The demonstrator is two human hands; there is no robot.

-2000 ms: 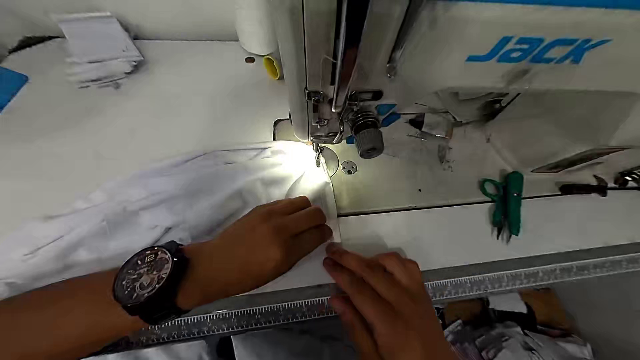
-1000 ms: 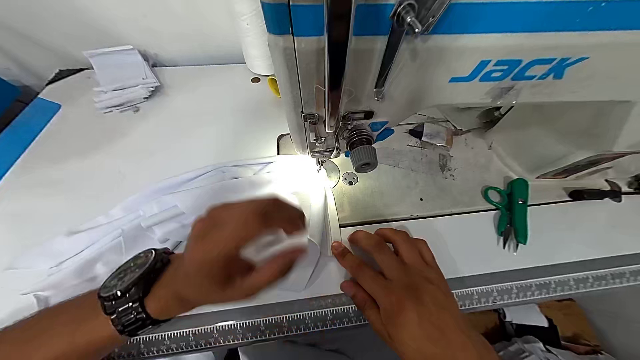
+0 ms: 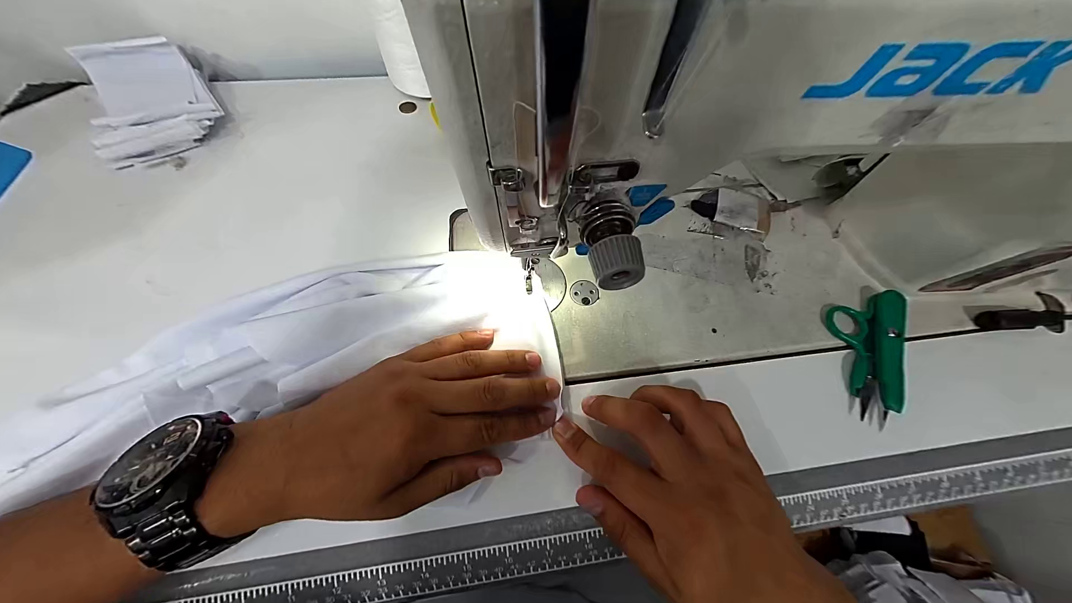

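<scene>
White fabric (image 3: pixel 335 310) lies bunched on the table, its right edge running under the lit needle and presser foot (image 3: pixel 528 276) of a Jack sewing machine (image 3: pixel 737 84). My left hand (image 3: pixel 402 419), with a black wristwatch (image 3: pixel 159 477) on the wrist, rests flat on the fabric just in front of the foot, fingers slightly apart and pointing right. My right hand (image 3: pixel 678 477) is at the fabric's front right corner, its index fingertip at the edge near my left fingertips. Its fingers are bent and apart, and nothing shows in its grasp.
Green thread snips (image 3: pixel 879 352) lie right of my right hand. A dark-handled tool (image 3: pixel 1017 319) lies farther right. A stack of white fabric pieces (image 3: pixel 151 100) sits back left, and a white thread cone (image 3: pixel 402 50) stands behind the machine head. A ruler strip (image 3: pixel 502 561) runs along the front edge.
My left hand, raised and blurred with a bit of white fabric at its fingers a second ago, now lies flat on the fabric. My right hand stays near the fabric's edge.
</scene>
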